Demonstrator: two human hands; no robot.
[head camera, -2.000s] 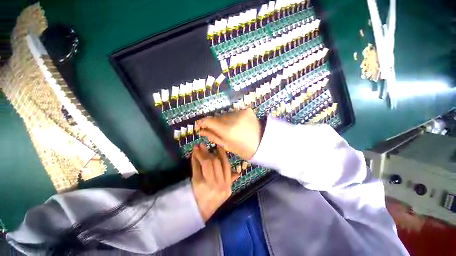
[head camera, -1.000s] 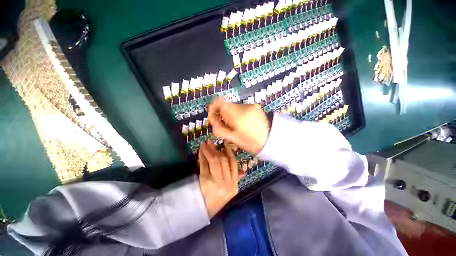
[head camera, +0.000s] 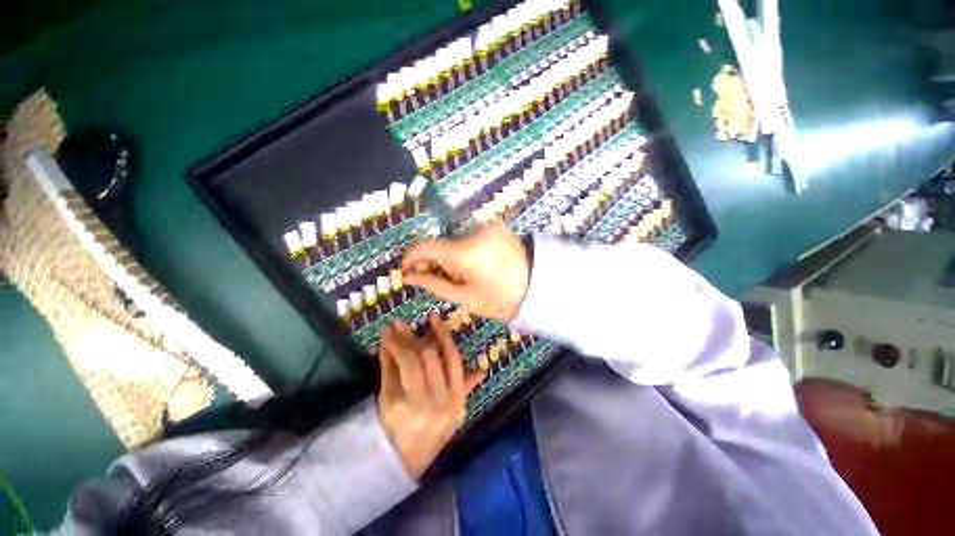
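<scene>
A black tray holds rows of narrow green circuit boards with upright stems and white tips; tan tips stand on boards at the right and front. My right hand is over the tray's lower left part, thumb and forefinger pinched together at a tip in a row. My left hand lies just in front, fingers spread over the same boards. Its fingertips touch the boards. Whether it grips one is hidden, and the piece between my right fingertips is too small to make out.
A tan patterned sheet with a long white strip lies left, beside a black round object. Small tan bits and crossed white strips lie right of the tray. A grey instrument box stands at the right.
My right hand has come down from its raised, blurred place to a tip at the row's end. My left hand stays in front. The whole view has shifted and turned slightly.
</scene>
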